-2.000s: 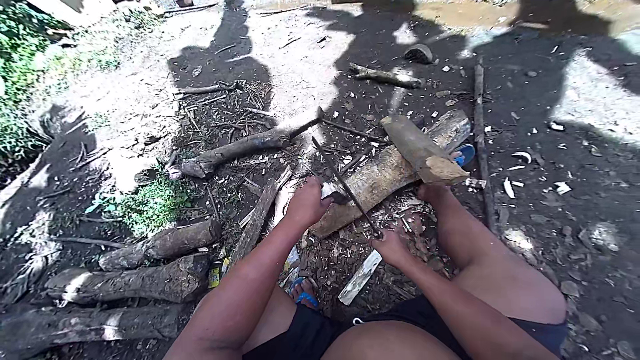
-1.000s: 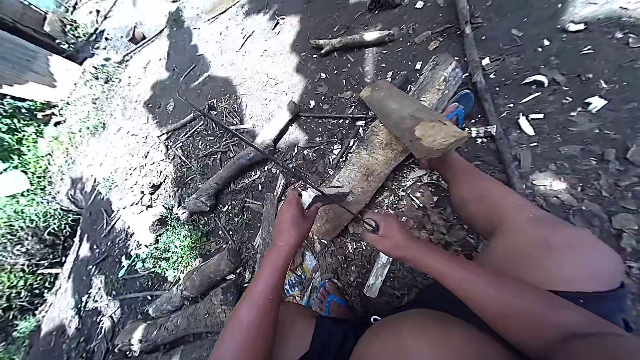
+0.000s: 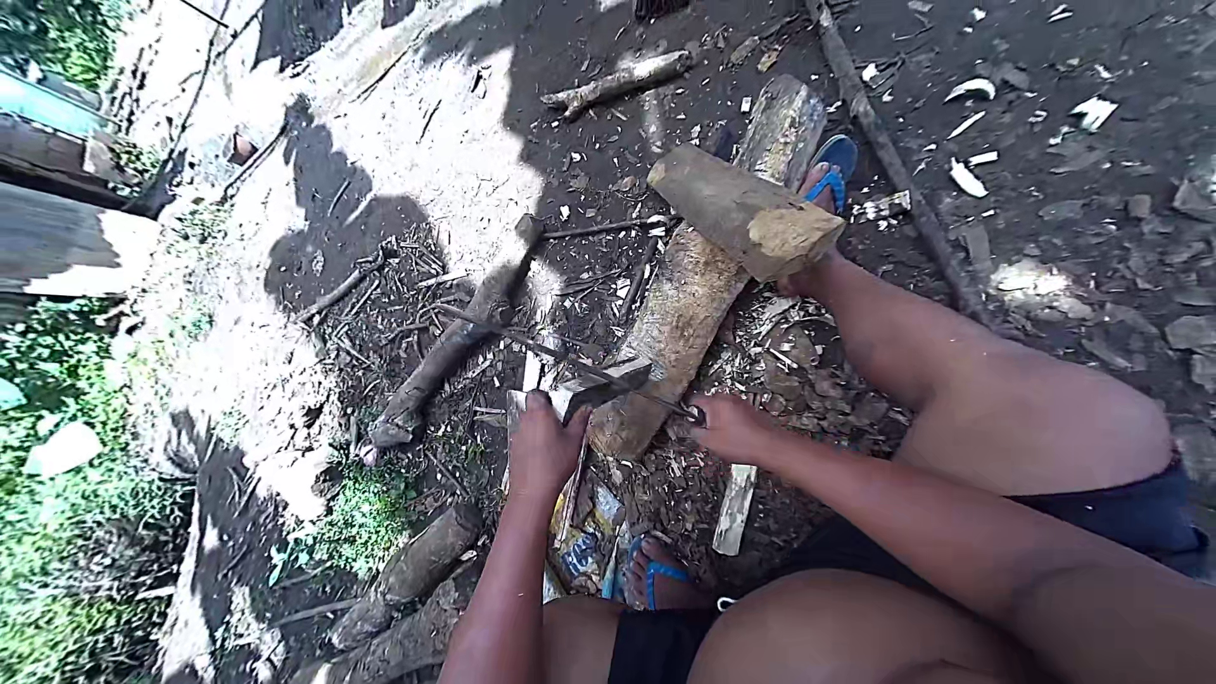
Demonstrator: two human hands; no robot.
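Observation:
My left hand (image 3: 546, 442) grips a dark-sided wooden piece (image 3: 608, 382) with a pale face, just left of a thick log (image 3: 689, 309) on the ground. In my right hand (image 3: 727, 426) is the handle end of a long, thin dark blade (image 3: 560, 356), likely a machete. The blade crosses over the wooden piece and points to the upper left. My right fingers are partly hidden around the handle. A shorter cut log (image 3: 746, 209) lies across the thick log, its pale cut end towards my right leg.
Branches (image 3: 456, 342) and twigs lie left of the log, with a long pole (image 3: 883, 142) beyond my right foot. More logs (image 3: 423, 556) rest at the lower left near green plants (image 3: 76, 494). Wood chips (image 3: 969, 179) are scattered on the soil. My sandalled feet flank the log.
The blade has swung from a steep slant across the log to a flatter one pointing left, its handle still in my right hand. The view has shifted left.

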